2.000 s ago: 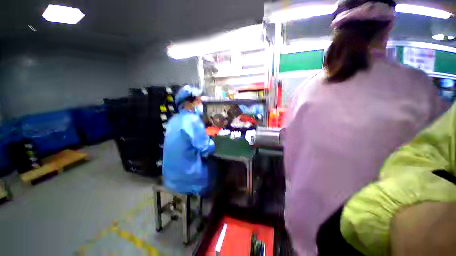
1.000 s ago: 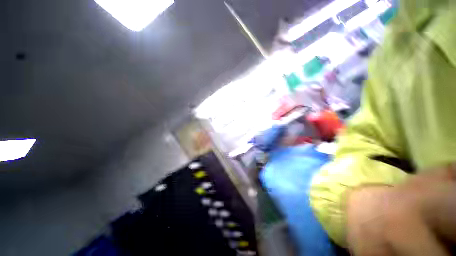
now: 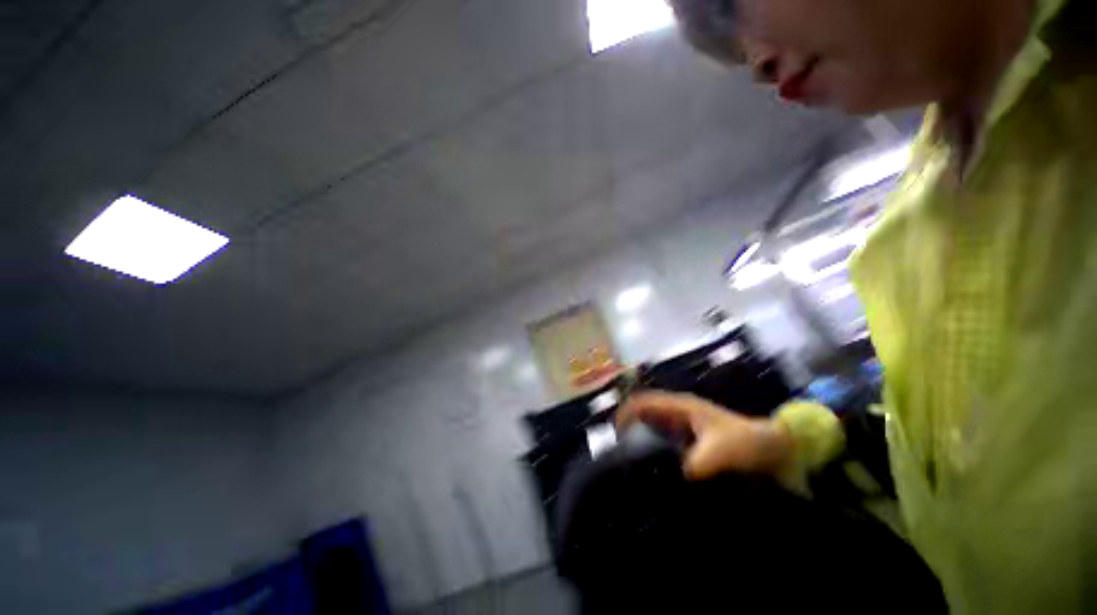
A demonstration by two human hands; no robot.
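No hand that I can tell is mine is in view. A person in a yellow-green smock (image 3: 998, 348) fills the right side, very close. A bare hand (image 3: 722, 442) with a yellow-green cuff shows near the middle, blurred, at the upper edge of a large black shape (image 3: 746, 547). I cannot tell whether it grips this shape, nor what the shape is. A small light grey patch lies by its fingertips.
The view is strongly tilted. Black stacked objects (image 3: 547, 481) stand behind the hand. A framed notice (image 3: 574, 351) hangs on the pale wall. Blue objects (image 3: 343, 571) are at the lower left. Ceiling lamps (image 3: 147, 240) are above, and bright shelving is at the right.
The view has swung and tilted up towards the ceiling. The pink and blue coworkers have left clear view. A person's head and a hand over a black shape now show.
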